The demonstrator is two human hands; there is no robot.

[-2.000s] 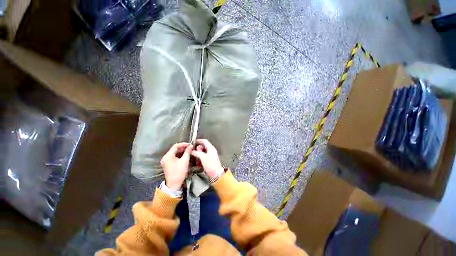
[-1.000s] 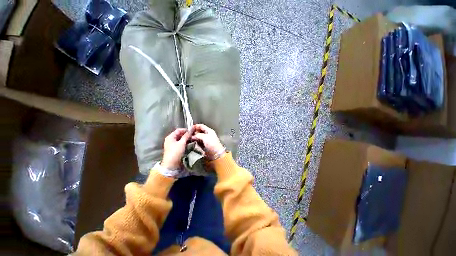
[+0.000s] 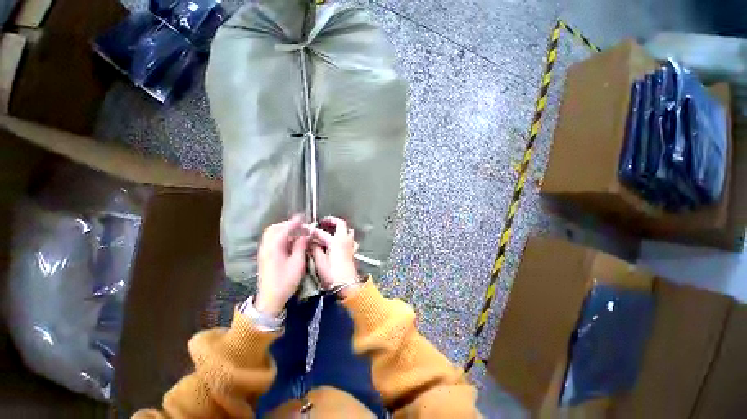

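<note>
A full grey-green woven sack (image 3: 352, 139) lies on the floor in front of me. A white tie cord (image 3: 313, 176) runs down its middle to my hands, and a short white end sticks out to the right of my right hand. My left hand (image 3: 282, 255) and my right hand (image 3: 334, 252) are close together at the sack's near end, fingers pinching the cord. The gathered cloth of the sack mouth (image 3: 309, 285) shows partly between and below them. The fingers hide the exact tie point.
An open carton (image 3: 168, 278) with clear plastic bags stands at the left. Dark bagged garments (image 3: 164, 49) lie on the floor at the upper left. At the right are a carton (image 3: 586, 131) with a bagged garment stack and another carton (image 3: 532, 319). Yellow-black tape (image 3: 518, 188) marks the floor.
The loose white cord end that lay across the sack's upper left is now at the right of my right hand. My hands stay at the near end, and the gathered cloth is less visible.
</note>
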